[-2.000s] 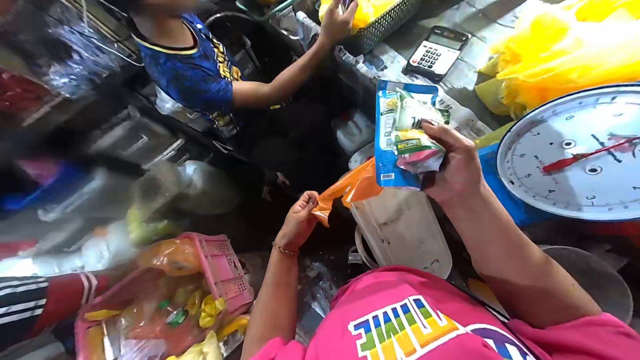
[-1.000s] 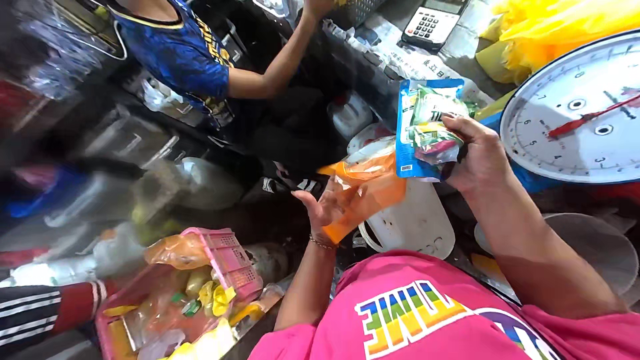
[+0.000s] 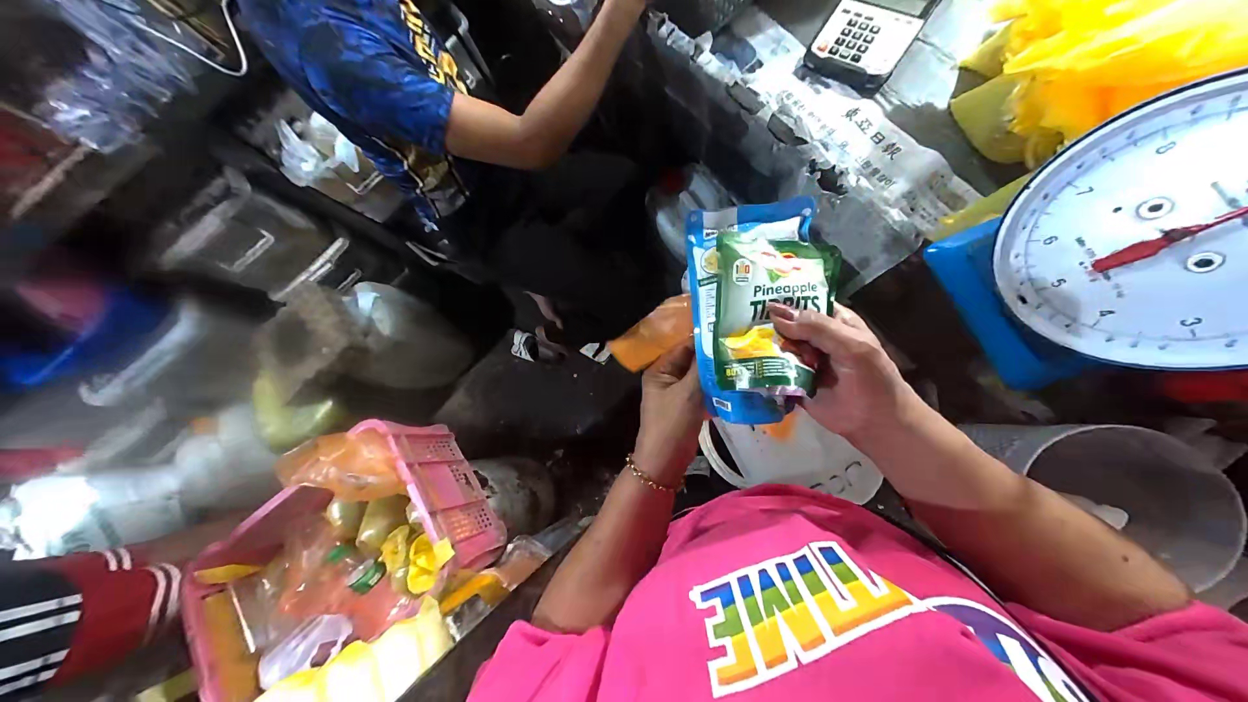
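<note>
My right hand (image 3: 843,370) grips a green and white pouch of pineapple tidbits (image 3: 770,263) together with a larger blue pouch (image 3: 700,253) behind it, thumb across the front. Close against their left edge is my left hand (image 3: 673,390), closed on an orange plastic bag (image 3: 648,336). Part of the bag lies behind the pouches, so its opening is hidden. The fingertips of my left hand are partly out of sight behind the blue pouch. Below the pouches stands a white plastic bucket (image 3: 829,458).
A dial scale (image 3: 1131,283) stands at right, beside yellow plastic bags (image 3: 1092,68). A calculator (image 3: 863,44) lies on the newspaper-covered counter (image 3: 858,136). A person in a blue shirt (image 3: 370,88) is at upper left. A pink plastic basket (image 3: 448,487) holds bagged goods at lower left.
My left hand, seen with spread fingers at the orange bag one second ago, has moved up beside the pouches. The bag is now bunched and mostly behind them.
</note>
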